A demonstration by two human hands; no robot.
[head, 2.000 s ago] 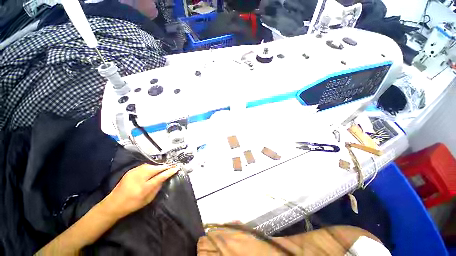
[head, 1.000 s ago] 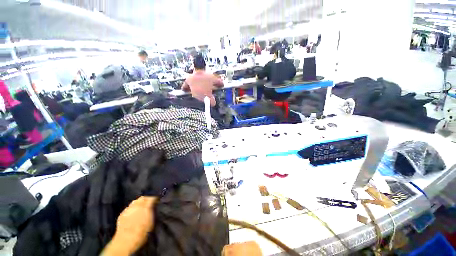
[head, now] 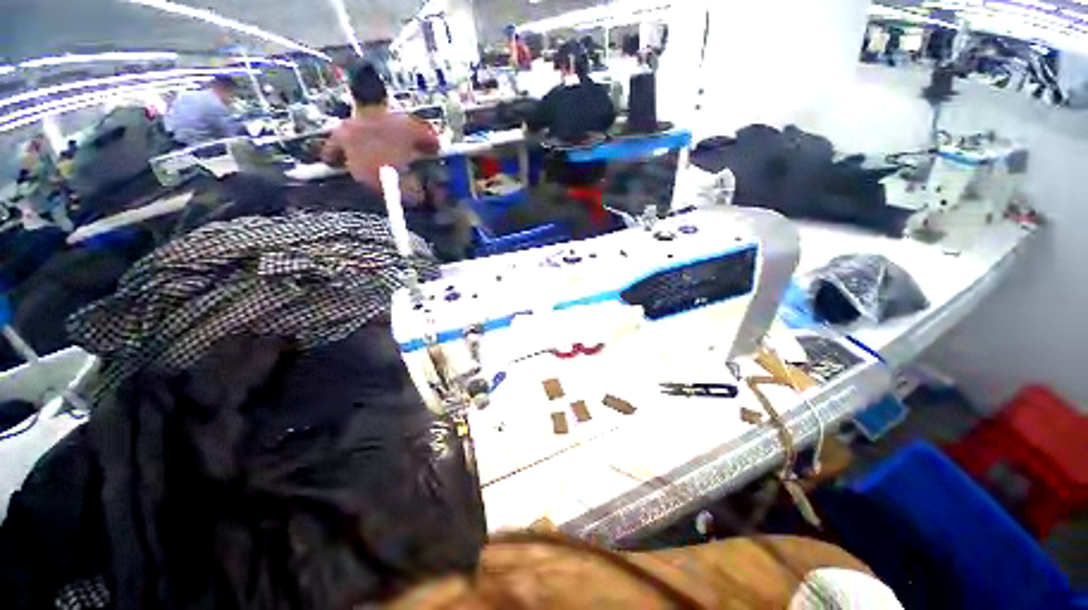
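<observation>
Black fabric (head: 274, 477) lies heaped on the left of the table, its right edge beside the needle area (head: 451, 399) of the white sewing machine (head: 537, 292). Checked fabric (head: 239, 280) is piled behind it. My right hand (head: 525, 574) is low at the bottom edge, large, blurred and partly cut off, in front of the black fabric's lower right corner. Its fingers cannot be made out, nor whether it holds anything. A white cuff (head: 845, 590) shows on the right. My left hand is not in view.
Several brown pieces (head: 581, 411), dark snips (head: 699, 390) and a red double-looped item (head: 579, 350) lie on the machine bed. Beige strips (head: 776, 417) hang over the front edge. Right are a plastic bag (head: 869, 290), blue bin (head: 937, 512) and red stool (head: 1038, 447). People sit behind.
The view has tilted up from the needle, then shifted right. My left hand, earlier at the needle and then on the black fabric, has left the picture. My right forearm shows more than one second ago.
</observation>
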